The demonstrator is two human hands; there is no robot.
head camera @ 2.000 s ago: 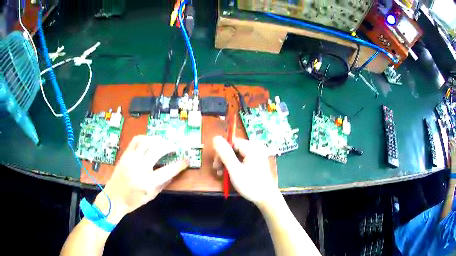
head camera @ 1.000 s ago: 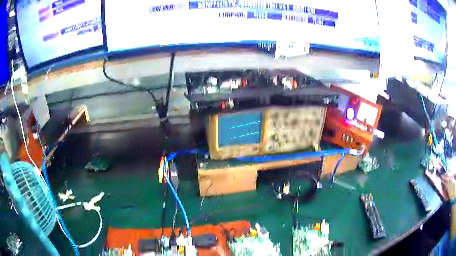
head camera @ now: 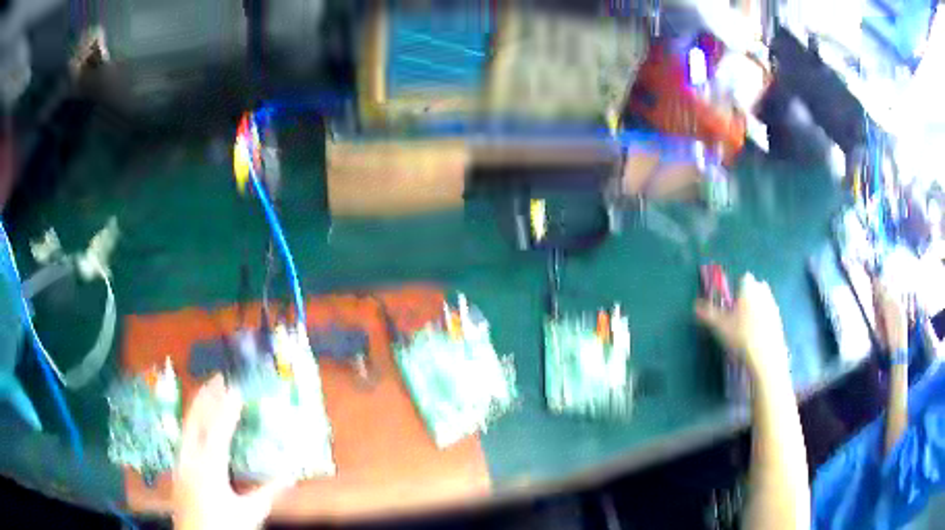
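The picture is blurred. A green-white circuit board [head camera: 285, 419] lies on the orange-brown base board [head camera: 399, 466], near the black connector block [head camera: 340, 344]. My left hand [head camera: 210, 450] is at its left front corner, thumb near the front edge and fingers along the left side. My right hand [head camera: 744, 323] reaches far right over a dark remote control [head camera: 737, 381], mostly hidden under it. A red piece [head camera: 714, 280] shows at its fingers and looks like the red-handled tool.
More boards lie at left [head camera: 145, 424], right of centre [head camera: 454, 378] and further right [head camera: 588, 364]. Blue cable [head camera: 278, 233] runs to the connector block. Behind stand an oscilloscope [head camera: 435, 52] and an orange-red box [head camera: 679, 93]. Another person's arm [head camera: 893, 352] is at far right.
The view has tilted down from the screens and turned right; both hands are visible again. Compared with two seconds ago, my right hand has moved from beside the central board to the remote control.
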